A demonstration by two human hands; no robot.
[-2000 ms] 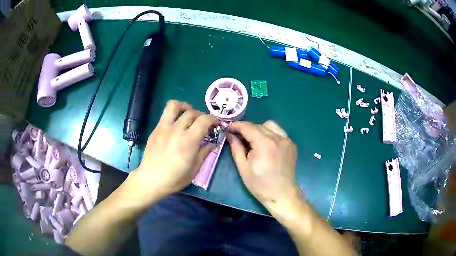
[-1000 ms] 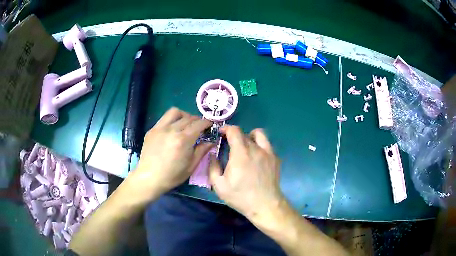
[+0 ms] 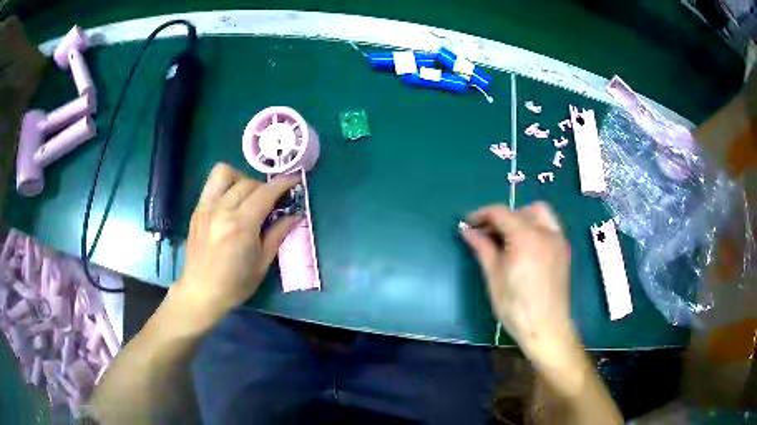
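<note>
The pink housing half (image 3: 300,259) lies in front of me, its round spoked head away from me and its open handle toward me. My left hand (image 3: 236,228) holds the handle's neck, with thumb and fingers around the small dark control board (image 3: 292,202) seated there; the hand partly hides the board. My right hand (image 3: 523,261) is away to the right, just above the bench, with thumb and forefinger pinched on a tiny whitish part (image 3: 465,226). The fingers hide most of that part.
The black electric screwdriver (image 3: 173,141) lies left. A green board (image 3: 354,124) is beside the round head. Blue battery cells (image 3: 436,79) lie at the back. Pink clips (image 3: 502,150), two handle covers (image 3: 612,270) and a plastic bag (image 3: 656,199) are right. Bulk housings (image 3: 50,324) fill the lower left.
My right hand has left the handle and moved right to the tiny whitish part that lay alone on the bench. My left hand stays at the neck. The whole view has shifted.
</note>
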